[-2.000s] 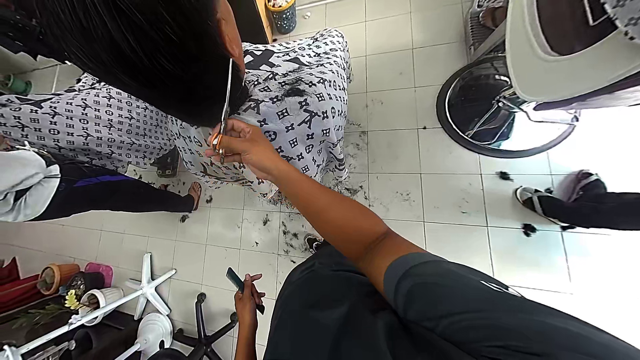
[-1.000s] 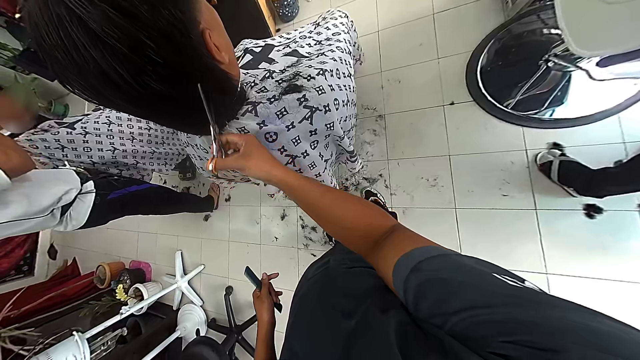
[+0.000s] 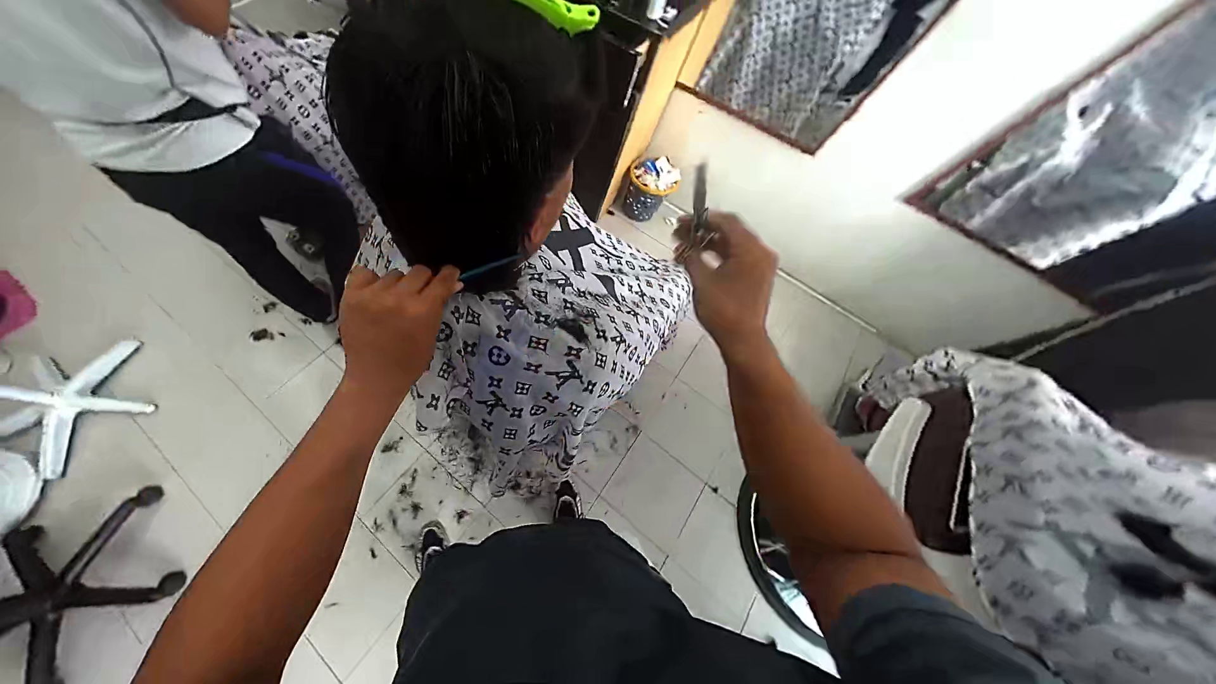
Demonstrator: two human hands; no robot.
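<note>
A seated person with dark hair [image 3: 446, 142] wears a white patterned barber's cape [image 3: 532, 351] with cut hair on it. My left hand [image 3: 394, 318] grips a blue comb [image 3: 489, 267], which lies across the hair at the nape. To the right of the head, my right hand [image 3: 730, 275] holds scissors [image 3: 700, 199] with the blades pointing up, apart from the hair; they are blurred. A bright green hair clip [image 3: 562, 13] sits at the top of the head.
A co-worker in a grey shirt [image 3: 171, 95] stands at the left. Chair bases [image 3: 62, 594] are at the lower left, a waste bin [image 3: 649, 195] beyond the cape. A caped chair [image 3: 1064, 513] is at the right, with framed mirrors [image 3: 1092, 142] behind. Cut hair [image 3: 408, 503] lies on the tiles.
My left hand has come up from low beside my body to the nape with the comb. My right hand with the scissors has moved away from the hair. The view has turned a lot.
</note>
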